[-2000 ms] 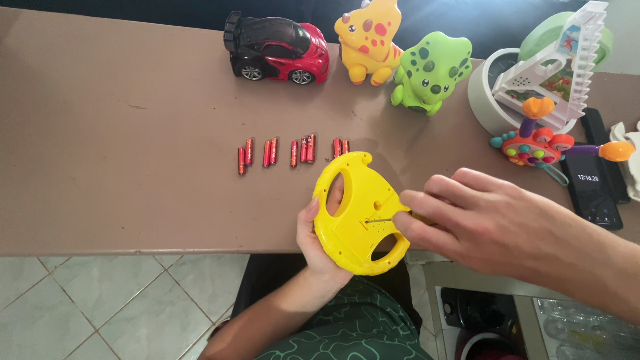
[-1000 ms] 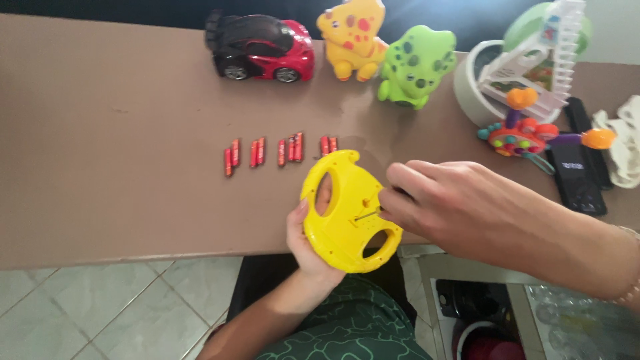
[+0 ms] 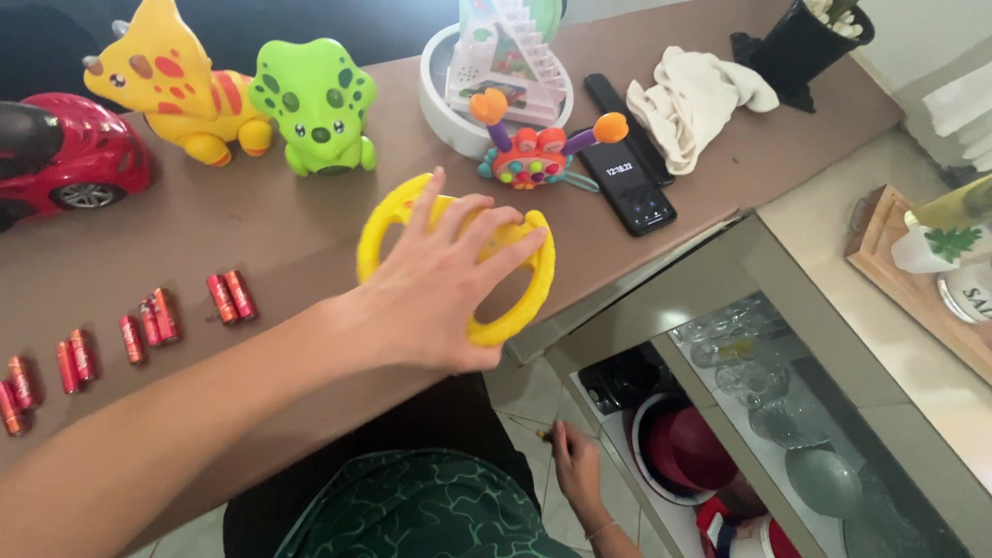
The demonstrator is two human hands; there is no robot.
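My left hand (image 3: 446, 271) reaches across from the left, palm down, with its fingers spread over a yellow toy steering wheel (image 3: 542, 283) and curled at its far side. The wheel is by the table's front edge; its middle is hidden under the hand. Low beside the cabinet, over the floor, my right hand (image 3: 577, 469) holds a small screwdriver (image 3: 545, 436), of which only a bit shows. Red AA-type batteries (image 3: 231, 297) lie in small groups on the brown table (image 3: 310, 225), left of the wheel.
Behind stand a red toy car (image 3: 85, 155), yellow (image 3: 186, 93) and green (image 3: 314, 108) toy dinosaurs, and a white round container (image 3: 435, 116). Right of these are a crab toy (image 3: 531, 163), a phone (image 3: 632, 182), a white cloth (image 3: 686, 101) and a plant pot (image 3: 806, 50). An open-fronted cabinet (image 3: 744, 387) holds glassware.
My right hand has left the wheel's back and moved down toward the cabinet. My left hand is now over the wheel, which has moved right. The view has swung right.
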